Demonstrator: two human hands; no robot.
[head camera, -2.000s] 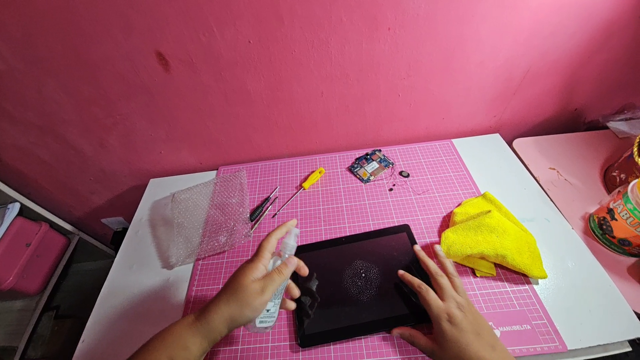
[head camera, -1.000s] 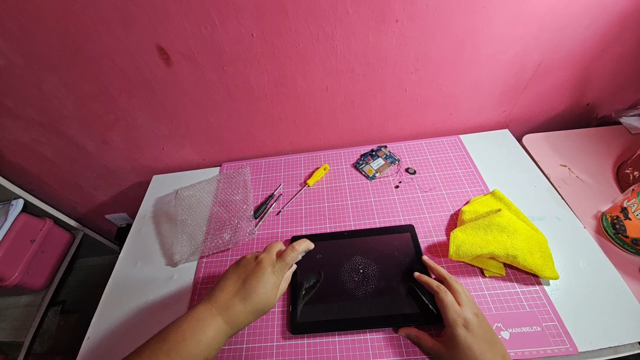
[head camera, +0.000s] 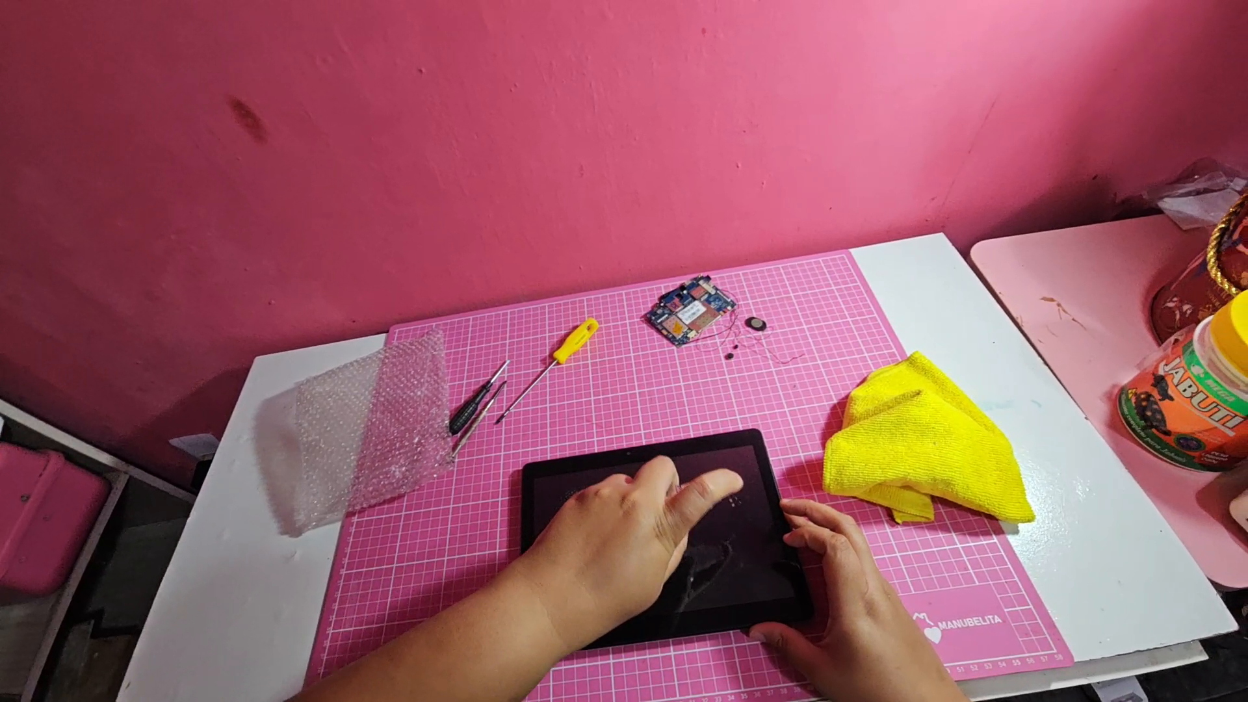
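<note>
A black tablet (head camera: 726, 565) lies screen up on the pink cutting mat (head camera: 624, 400). My left hand (head camera: 624, 536) is over the screen's middle, its thumb pointing right and its other fingers curled under; what they hold or touch is hidden. Small droplets show on the screen near the thumb. My right hand (head camera: 848, 595) holds the tablet's lower right corner, fingers along the right side and thumb at the bottom edge. Right of the tablet sits a crumpled yellow cloth (head camera: 921, 444).
Behind the tablet lie a yellow-handled screwdriver (head camera: 575, 341), two slim dark tools (head camera: 473, 409), a circuit board (head camera: 690, 310) and a small wired speaker (head camera: 756, 324). Bubble wrap (head camera: 375, 434) lies at left. A yellow-lidded jar (head camera: 1185, 400) stands on the pink surface at right.
My left hand held a clear spray bottle left of the tablet two seconds ago, then was at its upper left corner; now it is over the screen. The bottle is no longer visible.
</note>
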